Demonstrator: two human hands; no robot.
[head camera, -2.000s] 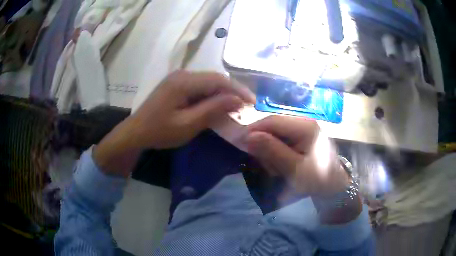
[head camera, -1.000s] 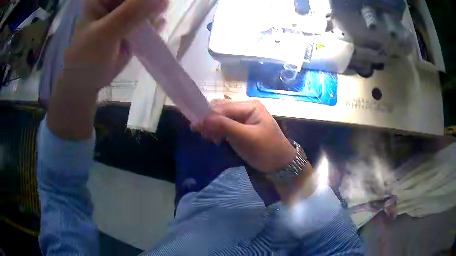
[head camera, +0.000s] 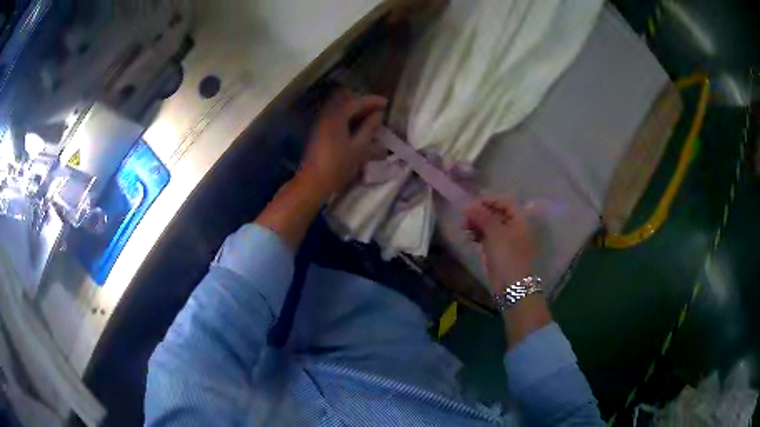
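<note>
A narrow mauve-pink fabric strip (head camera: 430, 173) is stretched between my two hands, across the gathered middle of a bundle of white cut pieces (head camera: 477, 75). My left hand (head camera: 337, 142) pinches the strip's upper left end. My right hand (head camera: 498, 229) pinches its lower right end. A mauve tie (head camera: 408, 190) shows around the bundle's gathered part, under and beside the strip. Whether the strip is joined to this tie cannot be told.
The bundle lies on a grey cloth-like surface (head camera: 550, 167) beside a yellow frame (head camera: 679, 192). The cream machine table (head camera: 242, 62) is at the left, with the blue plate (head camera: 133, 200) and brightly lit machine. White cloths lie at lower left. Green floor is at right.
The view has swung right from the machine to the bundle. Both hands have moved over to the bundle with the strip. The machine now shows at the left.
</note>
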